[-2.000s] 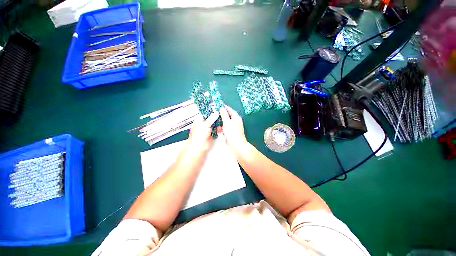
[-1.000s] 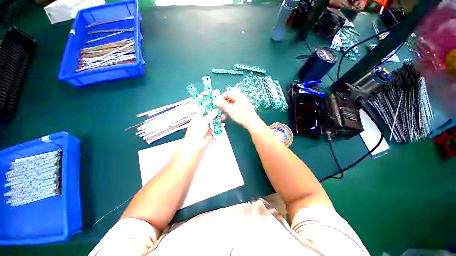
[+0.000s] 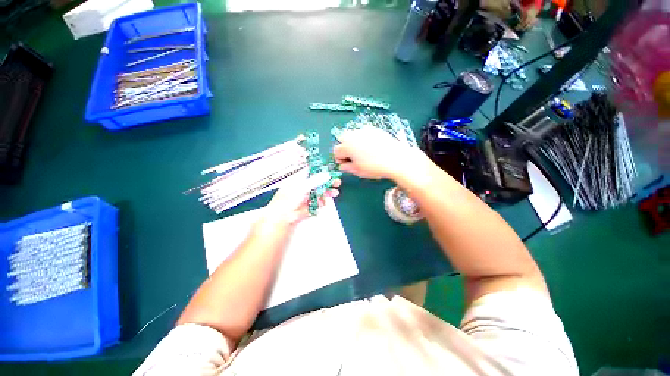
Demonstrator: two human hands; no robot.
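My left hand (image 3: 295, 197) holds several teal-green circuit board rows (image 3: 314, 165) above the top edge of the white pad (image 3: 286, 246). The rows stick out above and below its fingers. My right hand (image 3: 361, 153) is just to the right, fingers bent and close together; its fingertips are at a green piece, but whether it grips it cannot be told. The heap of green board rows (image 3: 400, 128) lies behind my right hand and is partly hidden by it. Two more rows (image 3: 365, 102) lie beyond the heap.
A fan of pale strips (image 3: 253, 176) lies left of my hands. Blue bins stand at upper left (image 3: 150, 116) and lower left (image 3: 109, 286). A round tape-like pot (image 3: 401, 205) sits under my right forearm. A black soldering station (image 3: 499, 172) and a dark strip bundle (image 3: 591, 158) are at right.
My right hand has moved right, away from my left hand and over the edge of the green heap. My left hand has stayed near its place, still holding green rows.
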